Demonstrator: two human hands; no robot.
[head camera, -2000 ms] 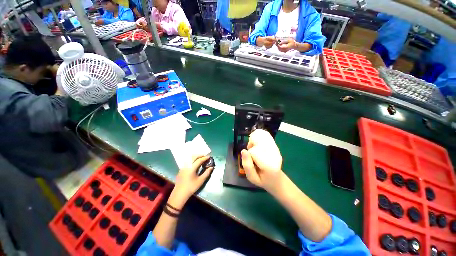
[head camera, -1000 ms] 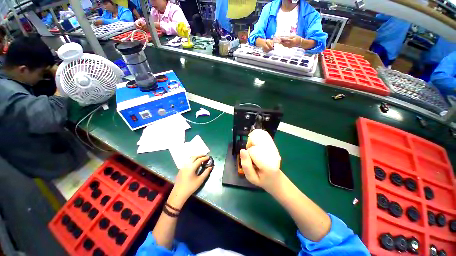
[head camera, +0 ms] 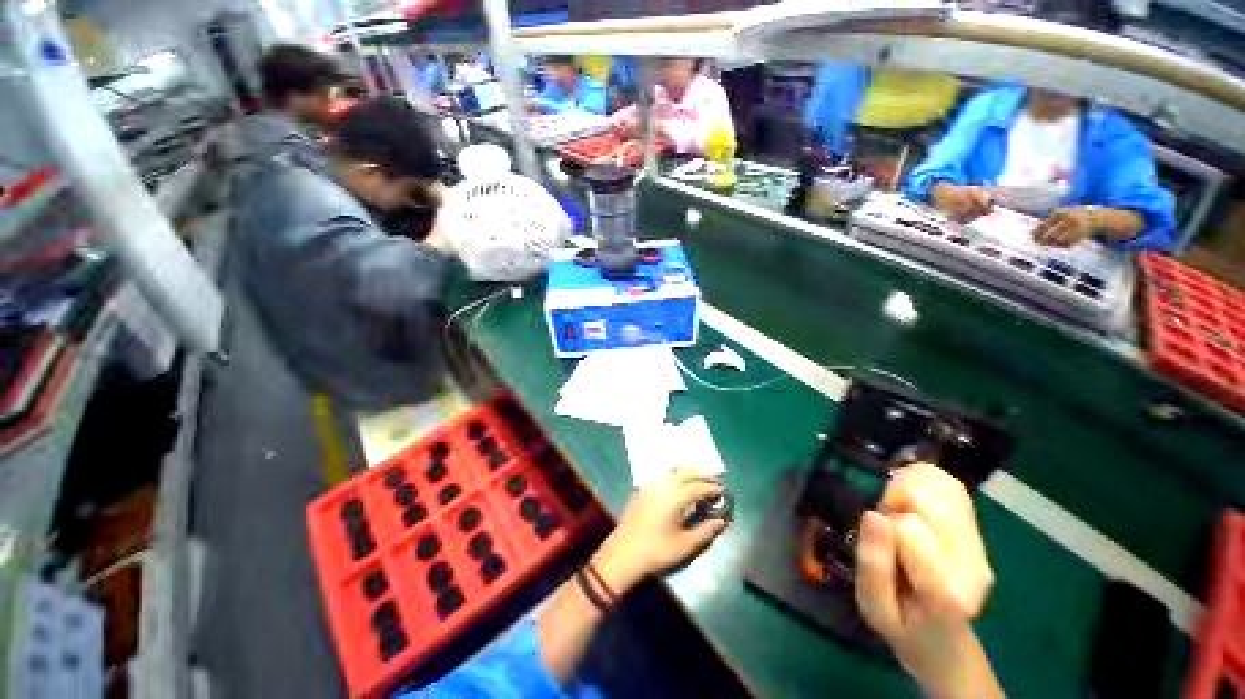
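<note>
The black toggle press [head camera: 874, 444] stands on its flat dark base at the right of centre, with an orange piece [head camera: 825, 553] low on it. My right hand [head camera: 926, 560] is closed in a fist at the press's front, around its handle, which the fist hides. My left hand [head camera: 666, 524] rests at the bench edge left of the press, fingers around a round black part [head camera: 707, 509]. White paper sheets [head camera: 672, 451] lie just behind my left hand.
A red divided tray [head camera: 451, 535] with black parts is low at the left. Behind are a blue control box [head camera: 623, 303], a white fan [head camera: 503, 225] and a thin cable. A dark phone [head camera: 1131, 639] and a red tray edge [head camera: 1219, 628] are at the right. Other people sit around.
The view has turned left, so the bench and press appear further right and more of the aisle shows. My right hand stays on the press and my left hand still holds the black part.
</note>
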